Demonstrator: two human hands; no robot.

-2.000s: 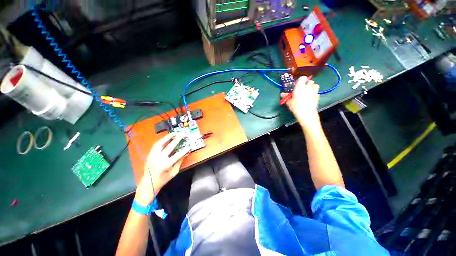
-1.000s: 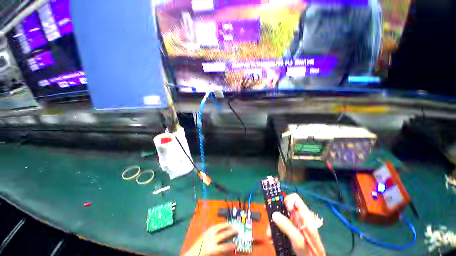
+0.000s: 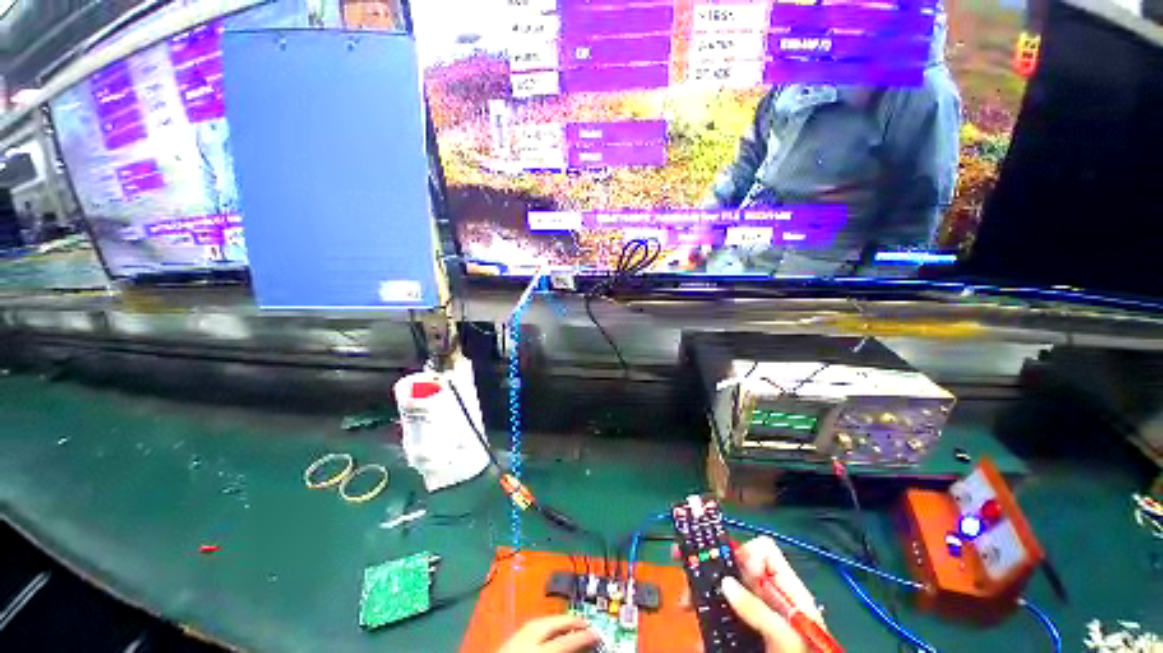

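My right hand point(image 3: 763, 607) holds the black remote control point(image 3: 712, 577) upright over the right side of the orange jig base point(image 3: 510, 589), with a red pen-like tool point(image 3: 797, 605) also in it. My left hand point(image 3: 554, 635), cut off by the lower edge, rests at the left side of the TV main board point(image 3: 615, 628); whether its fingers grip the board cannot be told. The board sits at the black connector block point(image 3: 648, 594) with cables entering. A large screen point(image 3: 765, 140) shows a picture with purple menu boxes.
A green board point(image 3: 398, 591) lies left of the jig. Behind are tape rings point(image 3: 365, 482), a white roll or bottle point(image 3: 440, 440) and the coiled blue cord point(image 3: 515, 408). The oscilloscope point(image 3: 835, 421), orange test box point(image 3: 969, 542) and blue cable point(image 3: 816, 551) are right. A blue panel point(image 3: 332, 166) hangs behind.
The view has lifted from the bench to the screens. My right hand has left the small part near the test box and now holds the remote. The screen shows more menu boxes than a second ago.
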